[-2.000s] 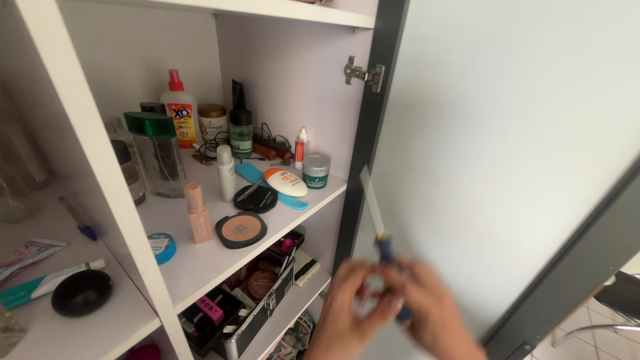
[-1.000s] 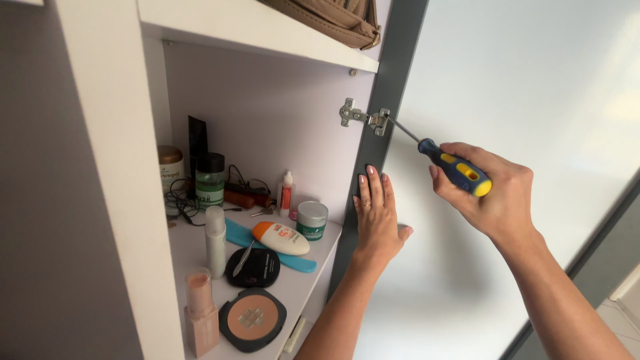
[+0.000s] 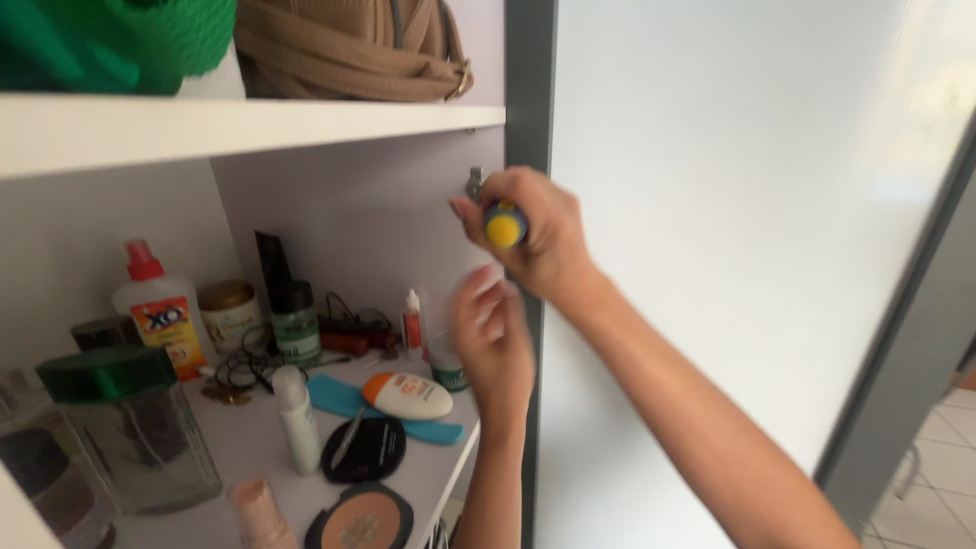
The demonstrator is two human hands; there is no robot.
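Note:
My right hand [image 3: 537,229] is closed around a screwdriver [image 3: 505,227] with a blue and yellow handle, its butt end facing me and its shaft hidden. It is right in front of the metal cabinet hinge [image 3: 475,183], most of which it covers. Just below, my left hand [image 3: 492,335] is raised with its fingers apart and curled, blurred, near the dark grey frame [image 3: 530,99] of the frosted door [image 3: 724,191]. Nothing shows in it. Behind its wrist a small green-labelled jar [image 3: 448,366] is partly hidden.
The shelf [image 3: 252,488] holds a glass jar with a green lid [image 3: 137,435], a spray bottle [image 3: 164,313], a white and orange bottle [image 3: 409,395], a black compact [image 3: 364,450] and an open powder compact [image 3: 362,522]. A brown bag [image 3: 351,53] lies on the shelf above.
My right hand has brought the screwdriver from the hinge's door side to directly in front of it, turning the handle end toward me. My left hand has come off the door frame. The view has shifted.

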